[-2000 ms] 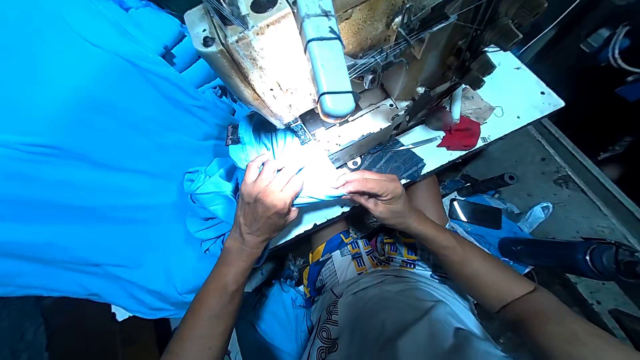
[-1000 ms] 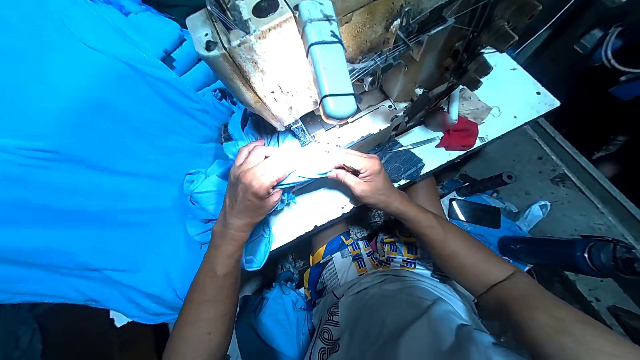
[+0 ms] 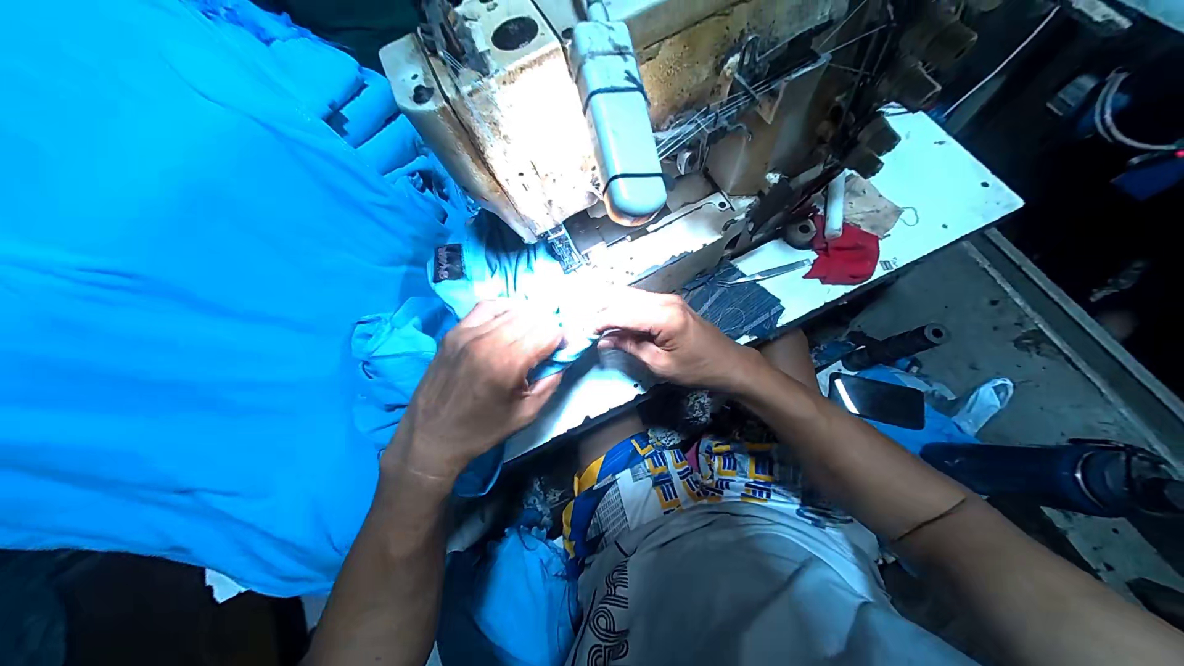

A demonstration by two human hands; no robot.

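A worn industrial sewing machine (image 3: 518, 120) stands at top centre, its needle and presser foot area (image 3: 566, 252) under a bright lamp glare. Blue knit fabric (image 3: 495, 268) with a small dark label (image 3: 449, 263) lies bunched at the foot. My left hand (image 3: 490, 365) grips this fabric just in front of the foot, fingers bent over it. To its right, my right hand (image 3: 657, 338) pinches the fabric's edge between thumb and fingers. Glare hides the fabric between the hands. A large spread of blue fabric (image 3: 185, 324) fills the left side.
On the white machine table (image 3: 962, 185) lie a red cloth scrap (image 3: 846, 252), tweezers (image 3: 772, 273) and a dark denim piece (image 3: 735, 305). Below the table's edge are a black phone (image 3: 877, 400) on blue plastic, a dark cylinder (image 3: 897, 347) and a dark blue bottle (image 3: 1017, 474).
The dark label, not visible one second ago, shows again beside the foot. The blue fabric hanging below my left hand a second ago has mostly gone from there.
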